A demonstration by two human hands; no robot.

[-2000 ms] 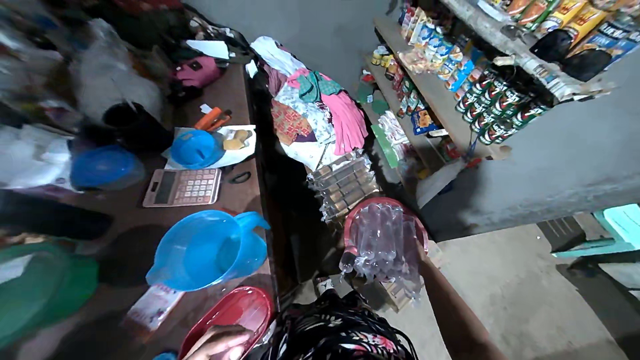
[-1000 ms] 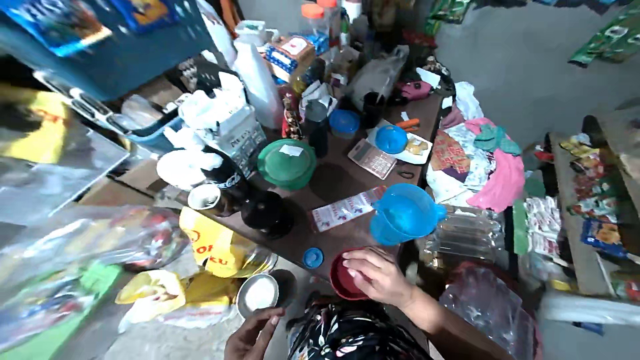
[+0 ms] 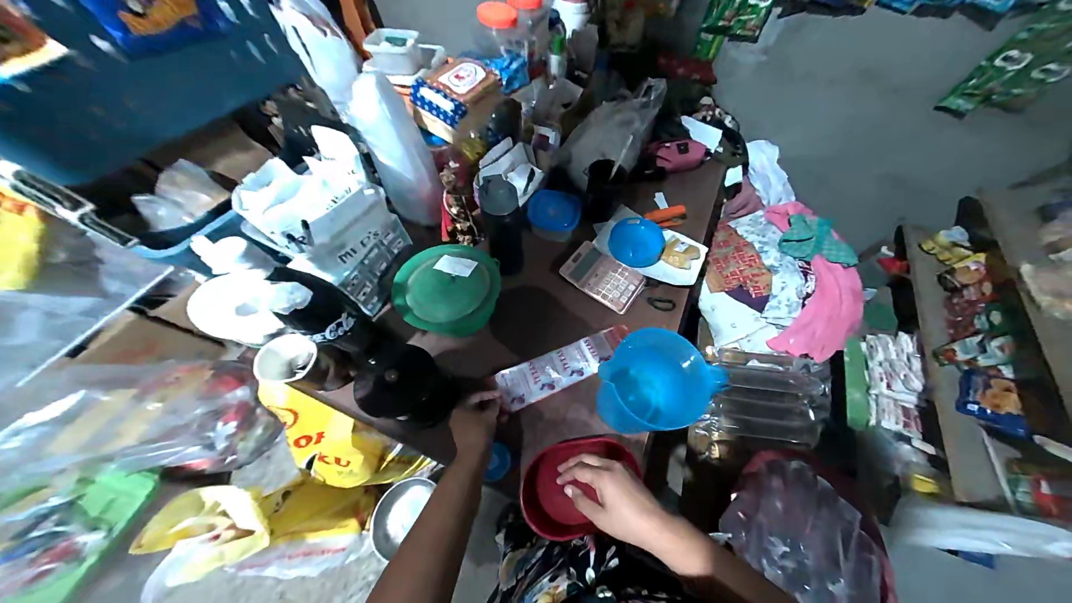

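Note:
My right hand (image 3: pixel 605 494) rests over a red plastic bowl (image 3: pixel 557 477) at the table's near edge, its fingers bent; whether it grips anything is unclear. My left hand (image 3: pixel 476 419) reaches to the tabletop beside a dark round object (image 3: pixel 402 383) and the near end of a printed plastic packet strip (image 3: pixel 557 368); its fingertips are partly hidden. A blue plastic pitcher (image 3: pixel 657 381) stands right of the strip. Beyond lie a pink calculator (image 3: pixel 603 276), a small blue bowl (image 3: pixel 636 243) and a green lidded container (image 3: pixel 446 291). A small blue lid (image 3: pixel 497 461) lies between my arms.
A cola bottle (image 3: pixel 322 310) and white cup (image 3: pixel 286 358) stand at the left edge. Below are yellow plastic bags (image 3: pixel 335 444) and a metal bowl (image 3: pixel 400 515). Clothes (image 3: pixel 779 268), plastic bottles (image 3: pixel 770 398) and stocked shelves (image 3: pixel 963 352) stand at the right.
My left hand has moved from near the metal bowl to the table beside the packet strip. My right hand stays over the red bowl. The view swung left after the earliest frame.

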